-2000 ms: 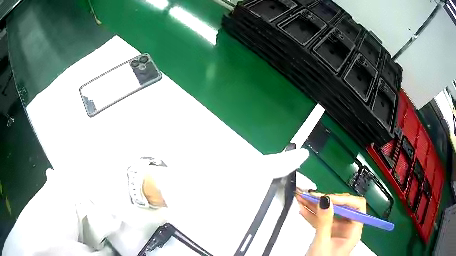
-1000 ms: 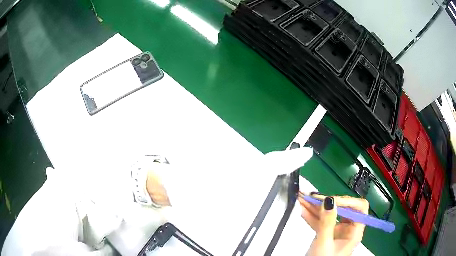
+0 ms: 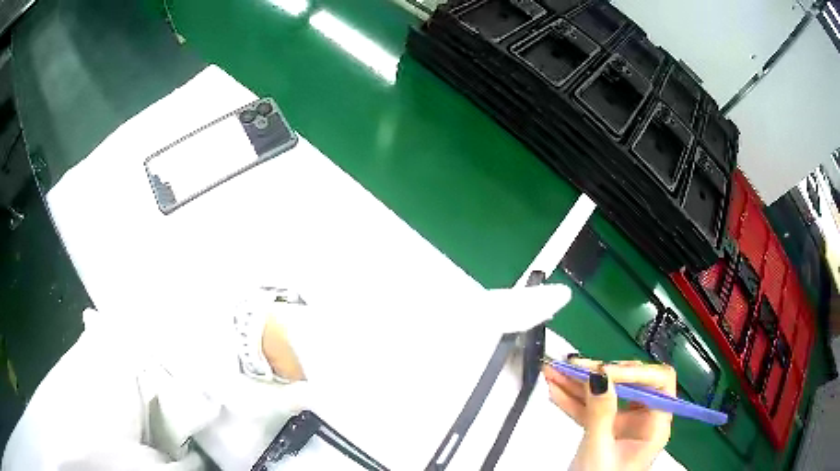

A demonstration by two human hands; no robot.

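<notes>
My left hand (image 3: 516, 309), in a white glove that blends with the white sheet (image 3: 359, 230), holds a black phone frame (image 3: 481, 405) at its upper end. The frame is tilted and its lower end is cut off by the bottom edge. My right hand (image 3: 619, 409), with dark nails, grips a purple-blue pen-like tool (image 3: 668, 403). The tool's tip is at the frame's right edge, near the gloved fingers. Whether it touches cannot be told. Another black frame (image 3: 299, 437) shows at the bottom edge. A greyer frame (image 3: 221, 155) lies at the sheet's upper left.
Stacked black trays (image 3: 589, 101) stand at the upper right, beside red trays (image 3: 769, 267) holding black frames. Loose frames (image 3: 677, 345) lie on the green surface (image 3: 396, 156) beyond my right hand. A white strip (image 3: 564, 239) lies between sheet and trays.
The held frame and the gloved fingers have shifted slightly. Both hands keep their grips, and the tool stays at the frame's right edge.
</notes>
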